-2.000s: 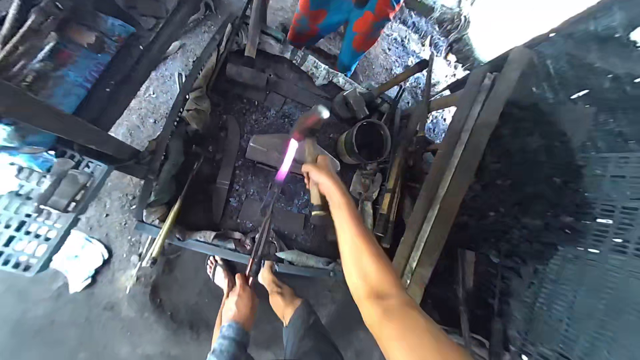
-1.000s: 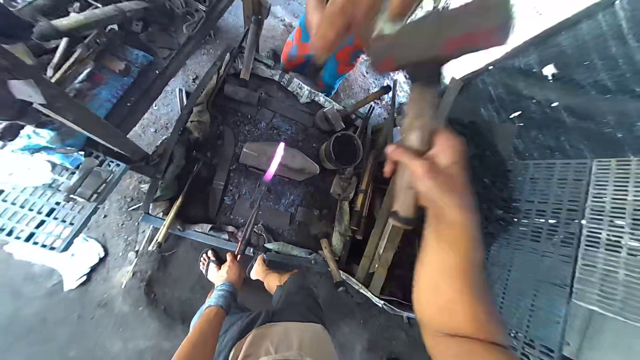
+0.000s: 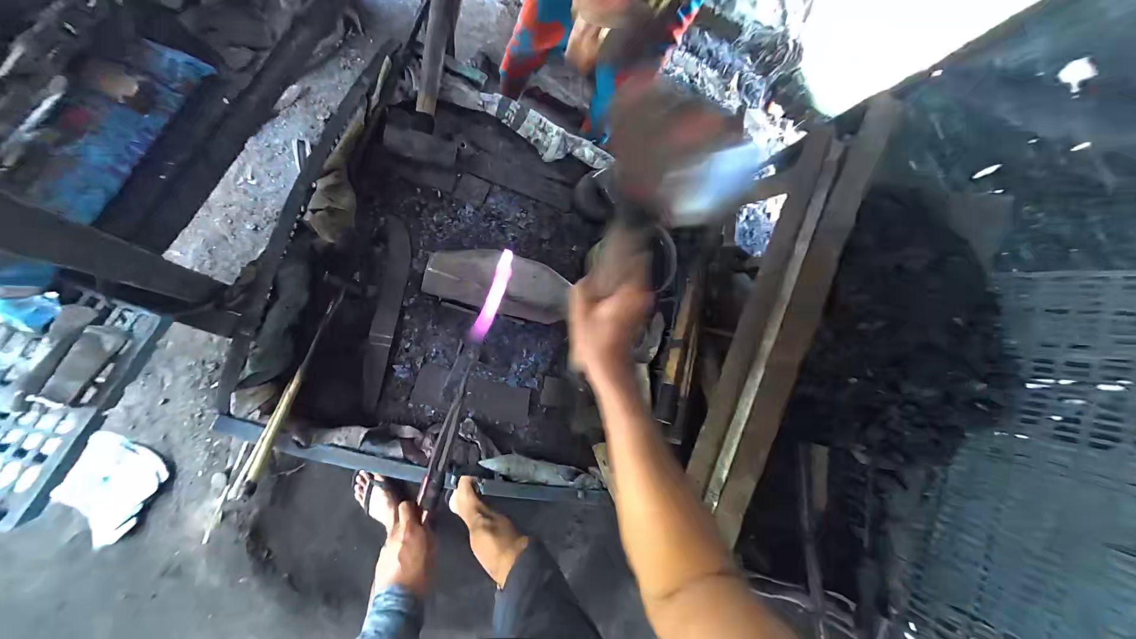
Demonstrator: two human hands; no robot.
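My left hand (image 3: 410, 546) grips the handles of long metal tongs (image 3: 444, 435). At the far end of the tongs a glowing pink-white metal piece (image 3: 494, 295) lies across the anvil's steel face (image 3: 524, 282), roughly at its middle. My right hand (image 3: 611, 324) is closed around the handle of a hammer (image 3: 679, 160), whose blurred head is raised beyond and right of the anvil. Part of a round container (image 3: 661, 257) shows behind the hammer handle.
Another person (image 3: 541, 35) in patterned clothing is at the top. A long-handled hammer (image 3: 280, 422) leans over the frame's left side. Wooden beams (image 3: 772, 346) run along the right, beside a dark heap (image 3: 896, 328). My feet are at the near metal edge (image 3: 355, 460).
Two seconds ago the hammer head was low by the glowing metal; one second ago it was raised large near the camera. Now it is farther from the camera, blurred, still off the anvil.
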